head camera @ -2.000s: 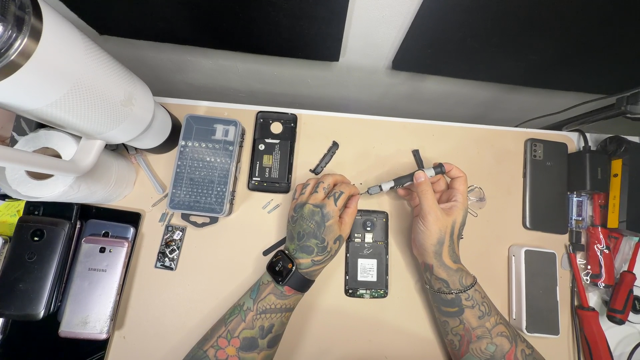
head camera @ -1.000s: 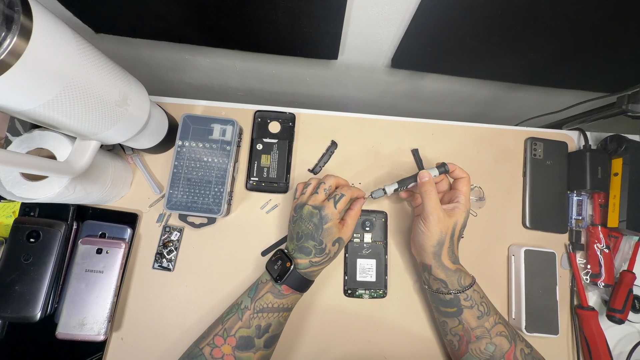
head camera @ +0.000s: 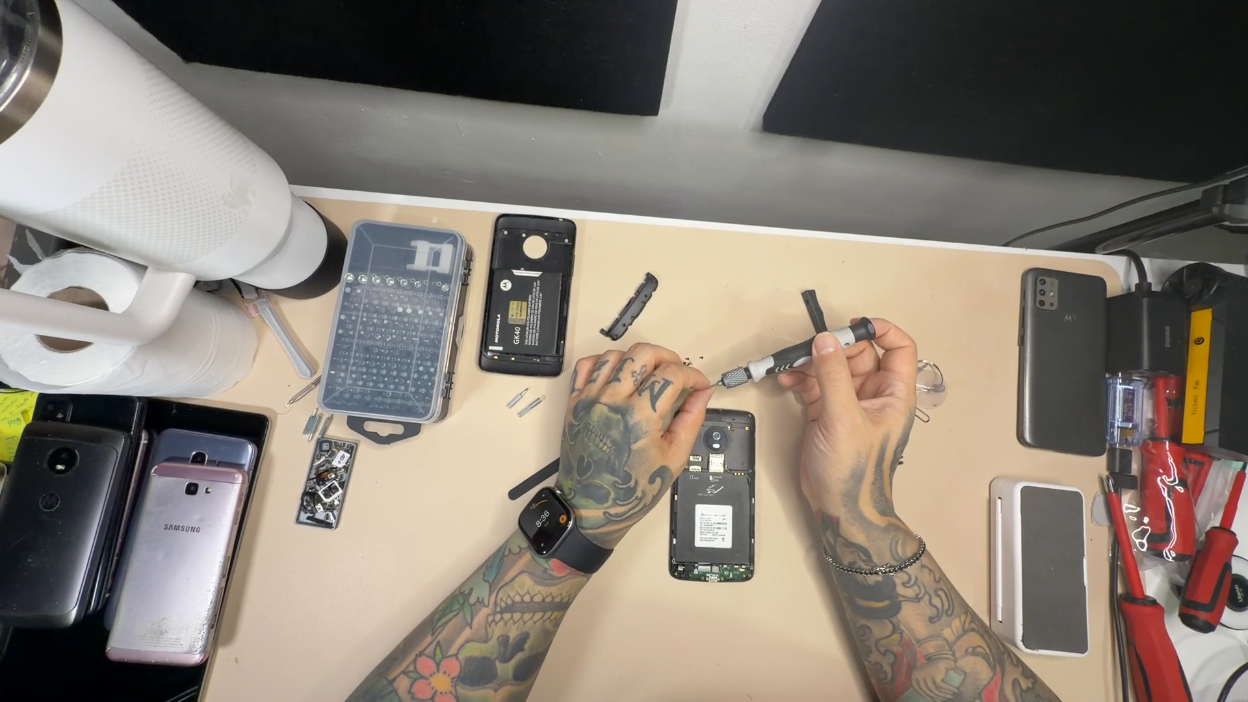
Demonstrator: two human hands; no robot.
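My right hand (head camera: 858,409) holds a precision screwdriver (head camera: 795,357) by its grey and black handle, tilted, with its tip pointing left. The thumb and forefinger of my left hand (head camera: 629,434) meet at that tip; whether a small part is pinched there cannot be seen. Just below the tip lies an opened smartphone (head camera: 714,526), its camera and bottom circuit board exposed. Tiny dark screws (head camera: 690,360) lie beside my left fingers. Farther up rests a black plastic phone part (head camera: 630,305). A removed back housing with a battery (head camera: 528,307) stands left of it.
A clear-lidded bit case (head camera: 395,317) lies at left, near loose bits (head camera: 529,405) and a small circuit board part (head camera: 328,484). Stacked phones (head camera: 180,556) and a white tumbler (head camera: 166,146) fill the far left. At right are a grey phone (head camera: 1063,361), a white device (head camera: 1041,565) and red-handled tools (head camera: 1153,634).
My left fingers and the screwdriver tip, a little apart from the fingers' ends two seconds ago, stay close together above the phone. Otherwise the layout looks the same.
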